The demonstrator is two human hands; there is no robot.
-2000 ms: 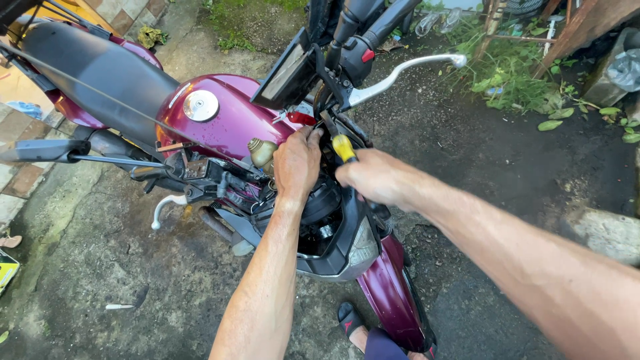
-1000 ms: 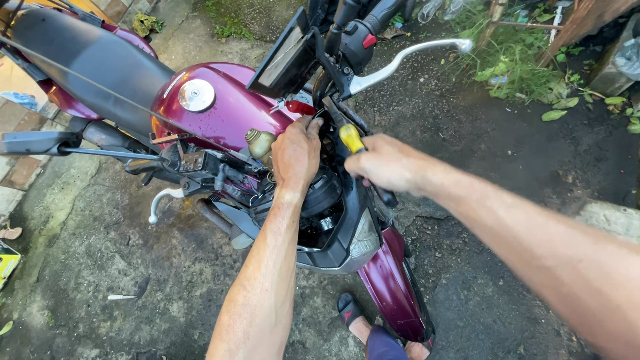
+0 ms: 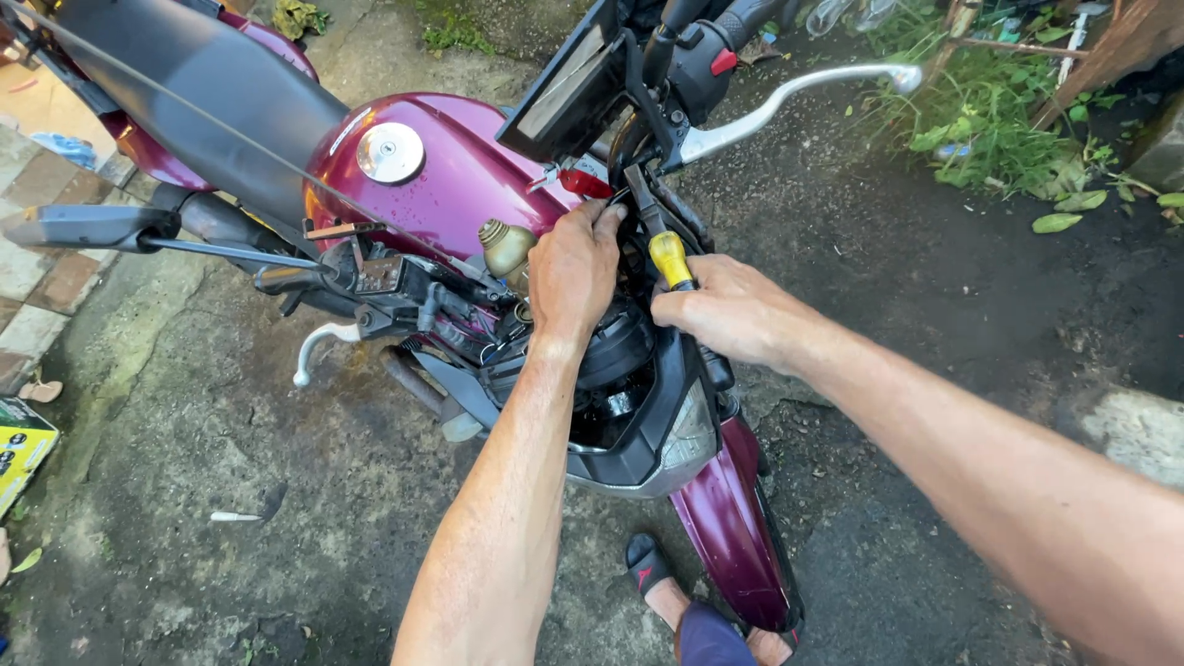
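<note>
My right hand (image 3: pixel 726 301) is closed around a tool with a yellow grip (image 3: pixel 668 259), perhaps pliers; its dark metal end lies among the parts by the handlebar. Just left of it, my left hand (image 3: pixel 575 268) pinches something thin and dark, perhaps a cable or wire, behind the headlight housing (image 3: pixel 684 430). A red part (image 3: pixel 585 182) shows above its fingertips. Beside its wrist is a brass-coloured rounded part (image 3: pixel 506 248), next to the maroon fuel tank (image 3: pixel 444 176) of the motorcycle. What exactly the tool's tip touches is hidden.
A silver brake lever (image 3: pixel 795 102) sticks out at upper right, and a clutch lever (image 3: pixel 324 347) at left. The mirror (image 3: pixel 92 227) reaches far left. My sandalled foot (image 3: pixel 649 564) stands beside the maroon front fender (image 3: pixel 740 527). Weeds (image 3: pixel 990 129) grow at upper right.
</note>
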